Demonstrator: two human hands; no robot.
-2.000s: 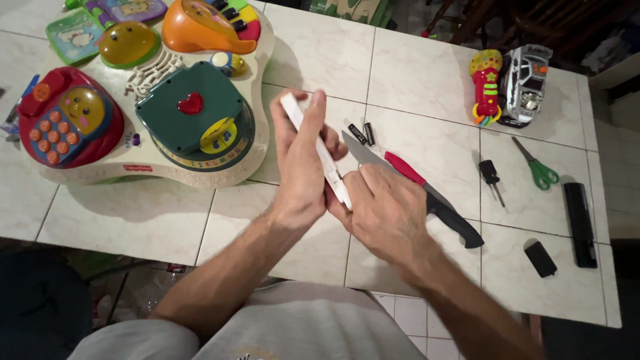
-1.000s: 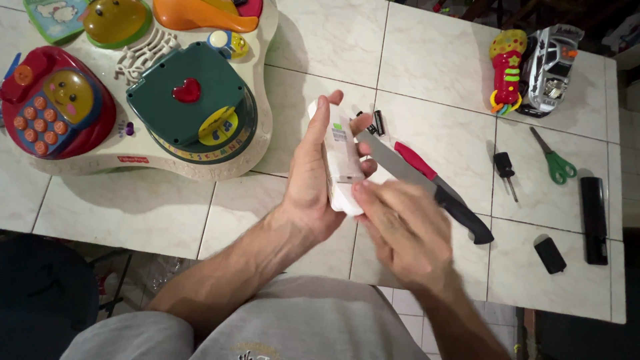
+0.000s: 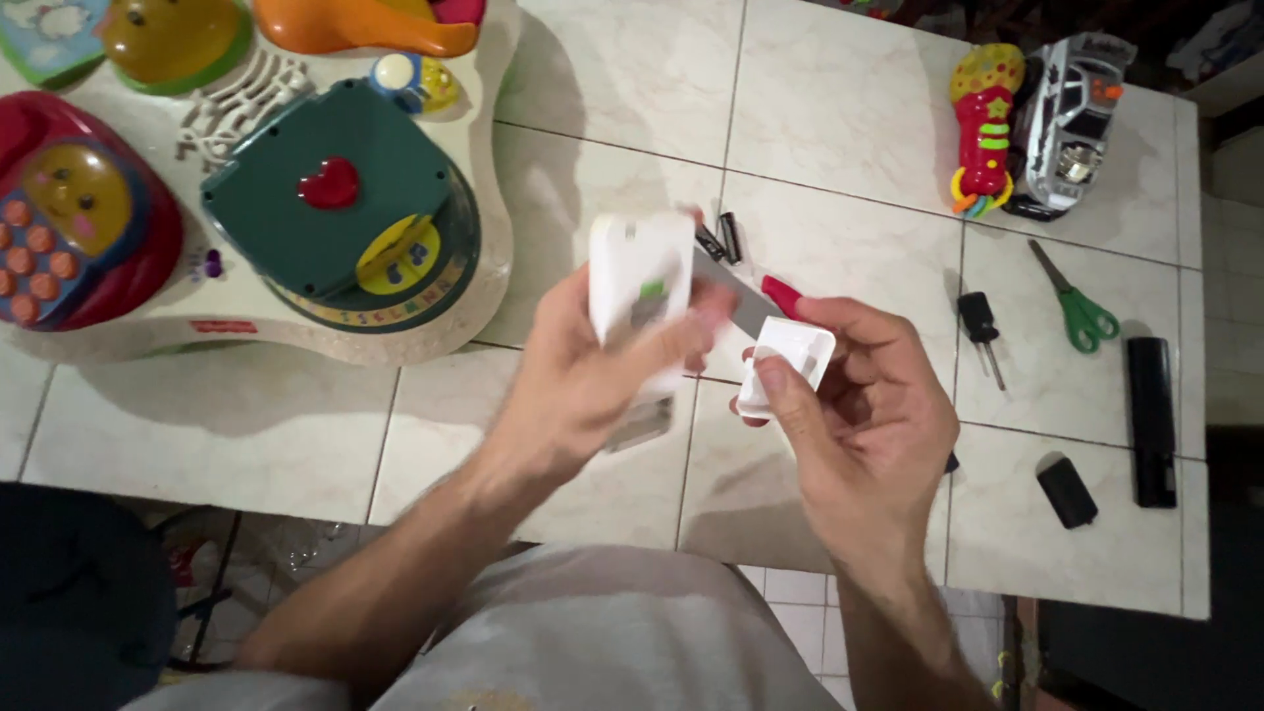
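Note:
My left hand (image 3: 602, 360) grips a white handheld plastic device (image 3: 640, 262), blurred, with a small green mark on its face; its kind is unclear. A greyish part (image 3: 640, 425) shows below its lower end. My right hand (image 3: 859, 405) holds a small white plastic cover (image 3: 787, 360) between thumb and fingers, apart from the device. Behind both hands lies a knife, its steel blade (image 3: 736, 296) partly seen and its handle mostly hidden. Two small black batteries (image 3: 729, 238) lie just beyond the blade. A red object (image 3: 782, 294) shows above my right fingertips.
A Fisher-Price activity table toy (image 3: 385, 351) fills the left. A red toy (image 3: 985, 133) and a silver toy car (image 3: 1071, 128) stand back right. Nearer are a black-handled screwdriver (image 3: 978, 321), green scissors (image 3: 1086, 314), a small black object (image 3: 1066, 492) and a long black object (image 3: 1151, 420).
The white cover has come off the device and is in my right hand. My hands have moved apart, with the device still in my left hand.

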